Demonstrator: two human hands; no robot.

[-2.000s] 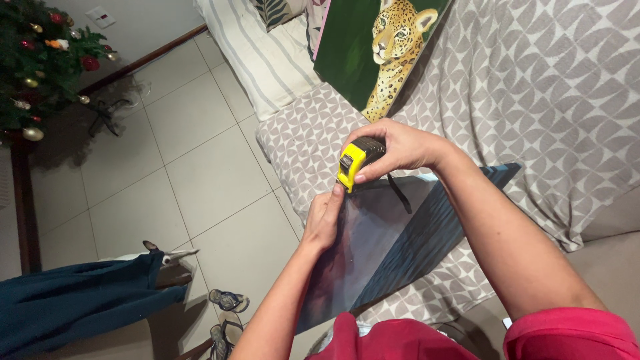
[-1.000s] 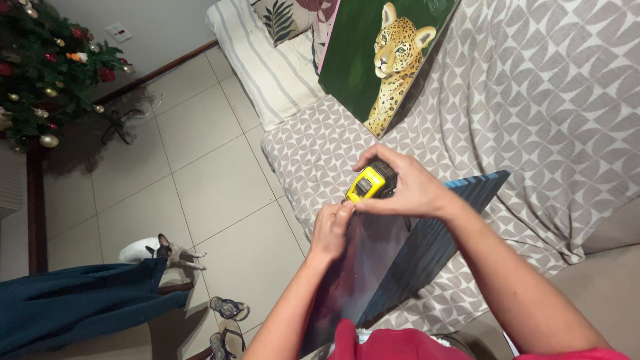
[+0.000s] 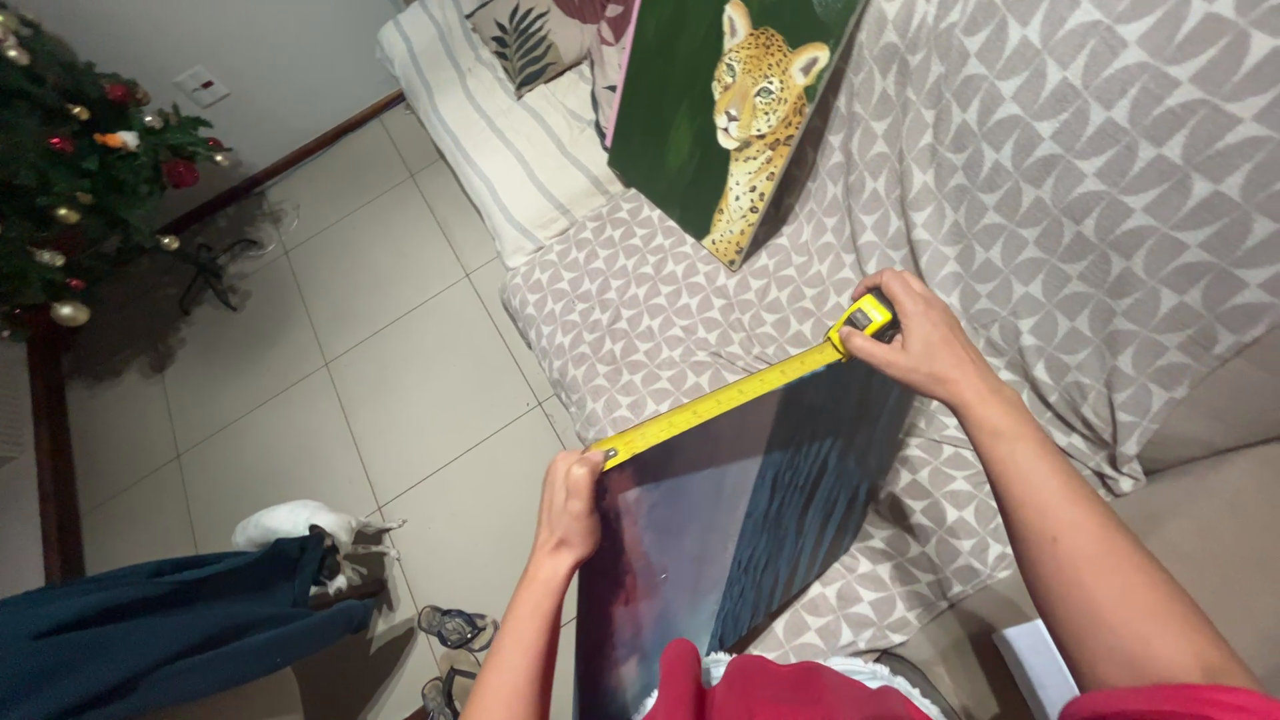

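A yellow and black tape measure (image 3: 866, 318) is held in my right hand (image 3: 920, 340), near the far right corner of a painted canvas (image 3: 690, 540) in purple and dark blue. Its yellow blade (image 3: 720, 402) is drawn out along the canvas's far edge. At the far left corner, my left hand (image 3: 573, 508) pinches the blade's end hook against the canvas. The canvas lies tilted in front of my body, and its near part is hidden by my red shirt.
A jaguar painting (image 3: 670, 130) rests on the patterned sofa cover (image 3: 620, 300). Left are a decorated Christmas tree (image 3: 70, 180), a white dog (image 3: 290, 522) beside dark blue cloth (image 3: 180, 620), and sandals (image 3: 458, 628) on the tiled floor (image 3: 420, 390).
My hands were close together at the tape measure; now they are apart, the right hand with the case to the right, the left hand to the left, and a length of yellow blade shows between them.
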